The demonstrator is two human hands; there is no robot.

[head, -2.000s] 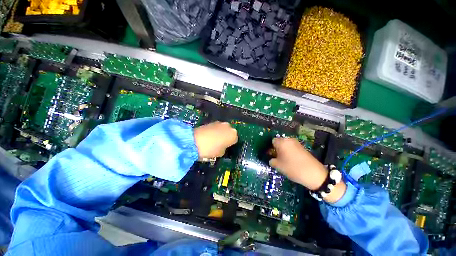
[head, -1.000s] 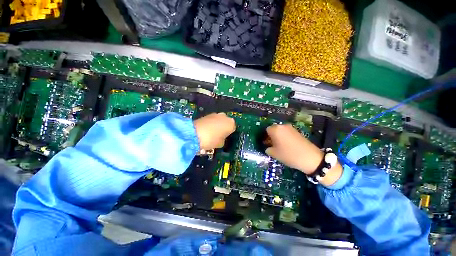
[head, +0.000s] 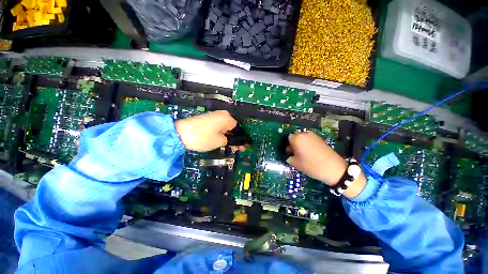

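Note:
A green circuit board (head: 273, 184) with silvery and white parts sits in a black carrier (head: 216, 187) in front of me. My left hand (head: 208, 132) is over the board's upper left edge, with dark coverings at its fingertips. My right hand (head: 313, 155) is over the board's upper right part, its fingers curled down and a dark patch at the fingertips. Whether either hand holds a small part cannot be told. A narrow green strip board (head: 274, 94) lies above the main board.
Behind the line are a bin of grey blocks (head: 247, 29), a bin of small yellow components (head: 333, 43), a lidded translucent box (head: 427, 35), a clear plastic bag (head: 166, 18) and a bin of yellow blocks (head: 37, 13). More boards stand left and right. A blue cord (head: 412, 119) runs from my right wrist.
My left hand has moved left, away from the board's middle, and its fingers are more extended, showing the dark fingertips. My right hand has stayed nearly in place. The view has shifted slightly.

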